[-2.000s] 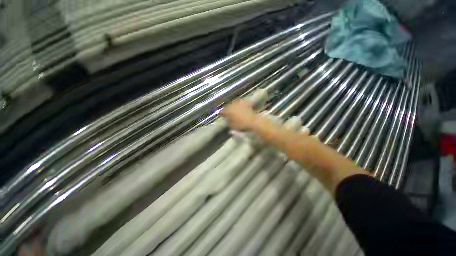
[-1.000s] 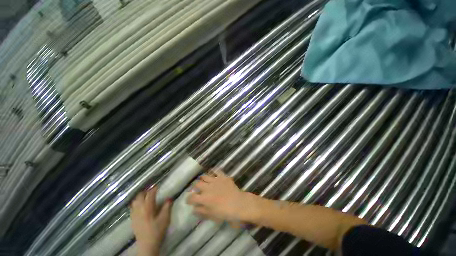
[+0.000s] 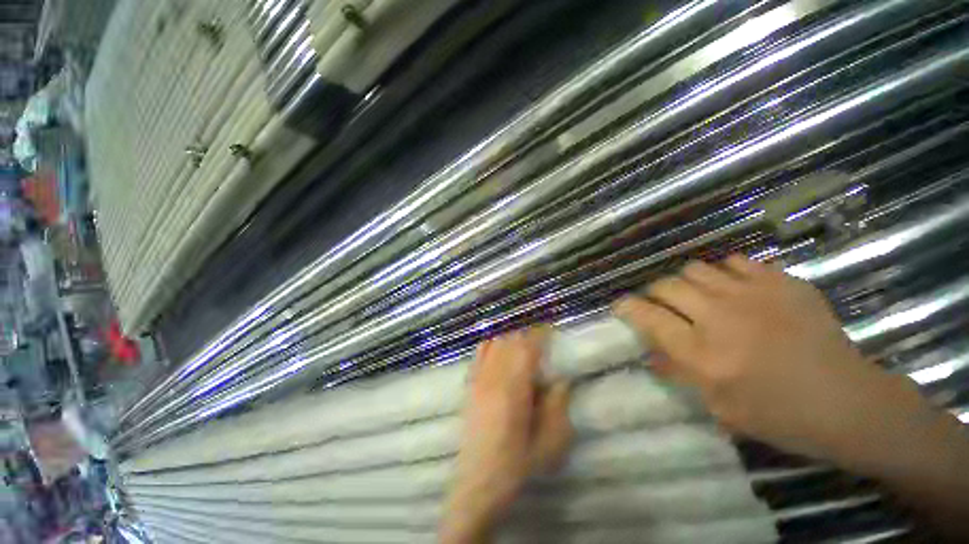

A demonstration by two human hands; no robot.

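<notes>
A white cloth (image 3: pixel 351 446) lies in long parallel ridges over the metal tubes (image 3: pixel 510 250). My left hand (image 3: pixel 515 425) rests on the cloth's outer ridge near the lower middle, its fingers curled over the edge. My right hand (image 3: pixel 744 351) lies to its right, with its fingers over the same ridge near the cloth's end. The cloth between the hands runs along one tube. Bare shiny tubes show above the cloth and to the right, partly behind my right hand. The fingertips are blurred.
A neighbouring rack (image 3: pixel 181 159) with cream cloth stands at the upper left, with several small dark clips (image 3: pixel 241 152) and a bare shiny gap. A dark gap separates the racks. Blurred, cluttered things, some red, fill the far left. A pale object (image 3: pixel 813 202) lies among the tubes at right.
The view has moved closer to the cloth and turned towards its far left end. The blue-green cloth is out of view. Both hands now lie on the outer ridge, further right in the picture.
</notes>
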